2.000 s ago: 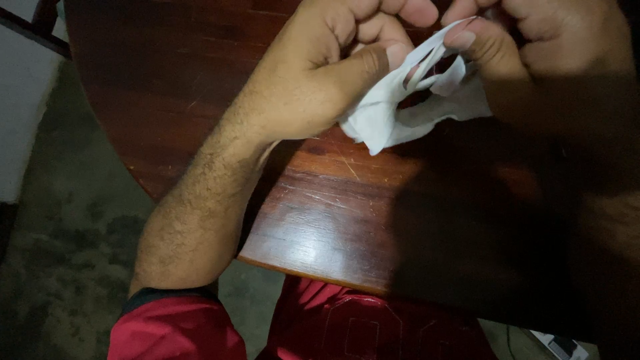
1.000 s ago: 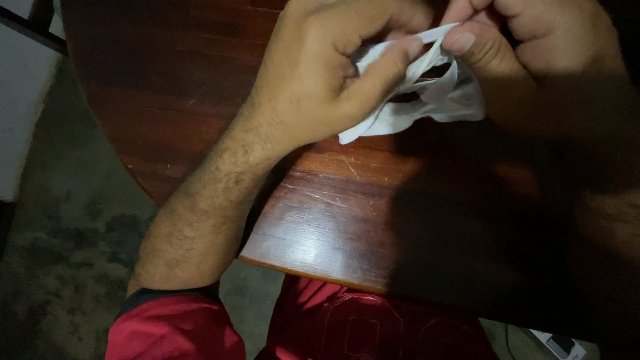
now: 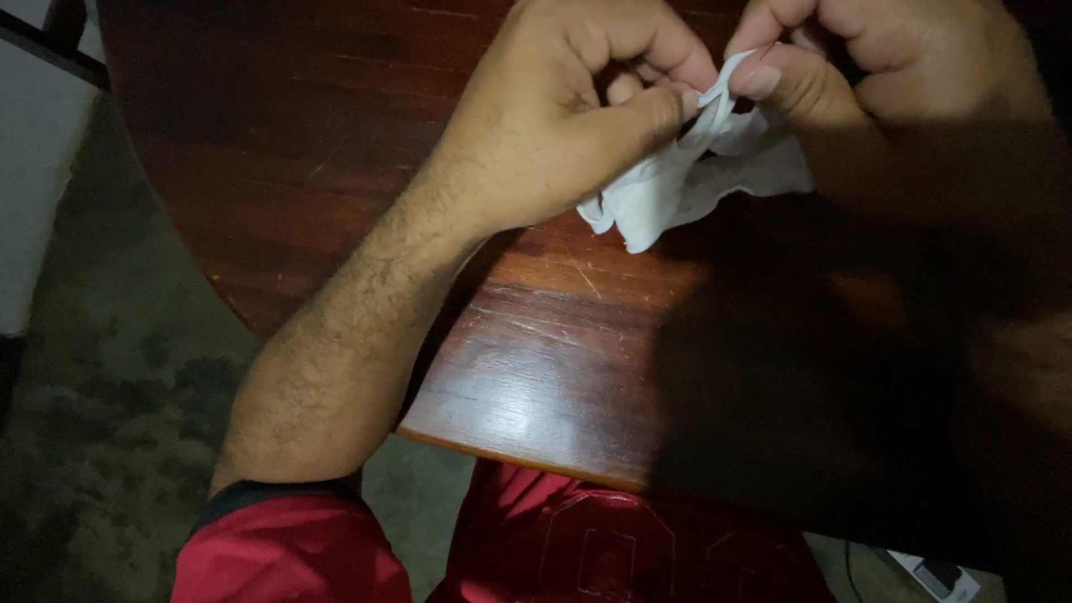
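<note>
A small piece of white cloth (image 3: 662, 197) with a folded edge and an opening hangs between my hands over the wooden table. My left hand (image 3: 586, 100) pinches its upper edge between thumb and forefinger. Close beside it, my right hand (image 3: 846, 75) grips the same edge with thumb and forefinger. A thin dark line, perhaps a needle or thread, shows at the right fingertips, too small to tell. The other fingers of both hands are curled and partly hidden, and the right forearm lies in deep shadow.
The dark, glossy wooden table (image 3: 519, 368) has a curved edge at the left and front. A dark wooden bar (image 3: 50, 50) stands beyond it at the upper left. Below are the concrete floor (image 3: 109, 419), red clothing on my lap and, lower right, a white item (image 3: 938, 578) beside a cable.
The left thumb and forefinger have come in to the cloth's upper edge, close to the right fingertips. The cloth has bunched and its lower part hangs in folds, where it was spread flatter a second ago.
</note>
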